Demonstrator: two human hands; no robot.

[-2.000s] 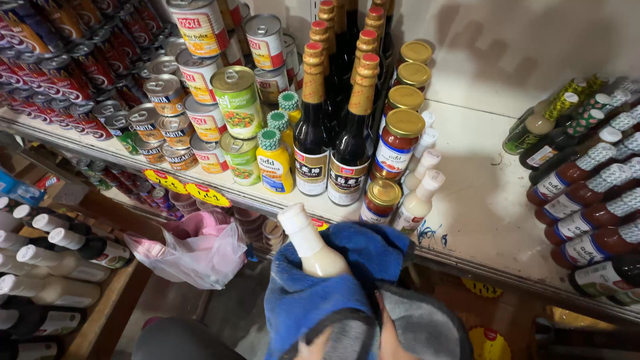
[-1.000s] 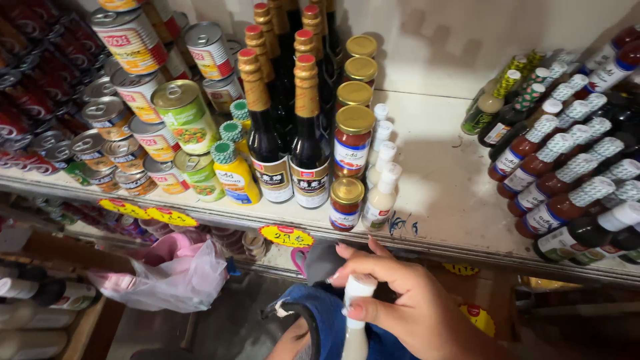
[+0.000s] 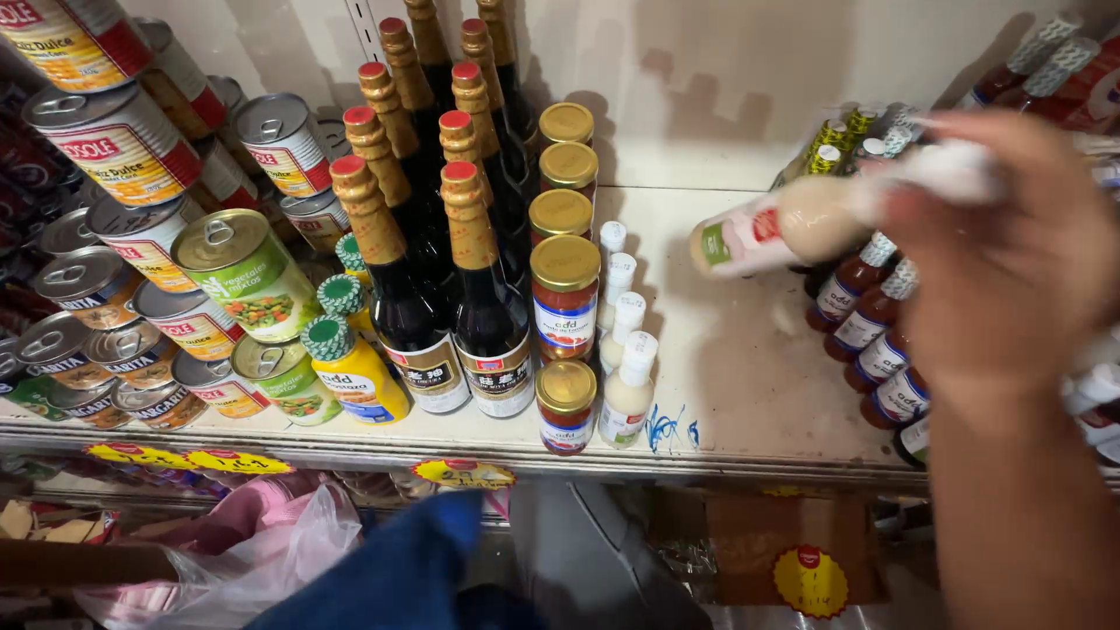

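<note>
My right hand [image 3: 1006, 236], blurred, grips a bottle of pale cream-coloured sauce [image 3: 814, 219] by its white cap. The bottle is tilted, its base pointing left over the shelf [image 3: 700, 350], in front of bottles of red sauce [image 3: 875, 350]. Similar small cream sauce bottles [image 3: 626, 394] stand in a row beside gold-lidded jars of tomato paste [image 3: 565, 306]. A blue cloth [image 3: 402, 569] shows at the bottom of the view. My left hand is not visible.
Dark soy sauce bottles [image 3: 494, 332], a yellow mustard bottle [image 3: 359, 376] and stacked food cans [image 3: 249, 271] stand to the left. Yellow price tags [image 3: 464, 473] hang along the shelf edge. Below are a plastic bag [image 3: 306, 534] and a cardboard box [image 3: 787, 542].
The cream sauce bottle, earlier at the blue cloth, has risen to the right over the shelf in my right hand. The blue cloth is now lower and further left. The view is closer to the shelf.
</note>
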